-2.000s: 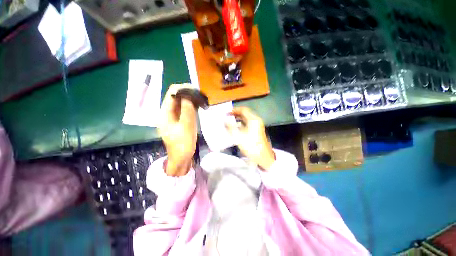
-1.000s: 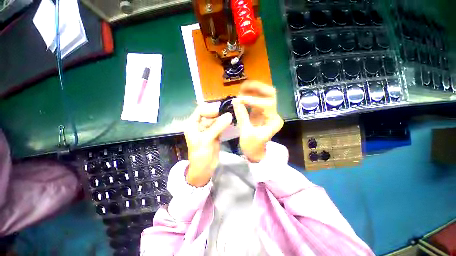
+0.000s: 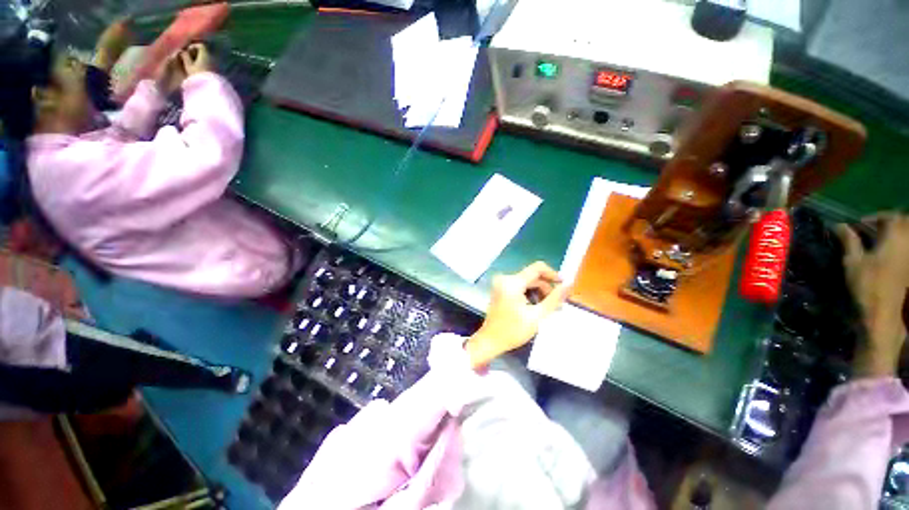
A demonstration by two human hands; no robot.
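Note:
My left hand is at the bench edge, left of the fixture's orange base, with thumb and fingers pinched. A small dark patch shows between them; I cannot tell if it is a part or a shadow. My right hand is at the far right over the blister tray, cut off by the picture's edge. Its fingers are curled against dark discs, and whether it holds one is unclear. The red clamp handle hangs at the fixture's right. The small dark nest sits at its front.
A tester with red digits stands behind the fixture. White papers lie at the bench edge and left of the fixture, one with a pen. A parts tray is below the edge. Another person in pink sits at left.
The view has swung left, showing the tester and the other person. My hands, together on a round black part before the fixture, are now apart; the right has moved far right over the tray.

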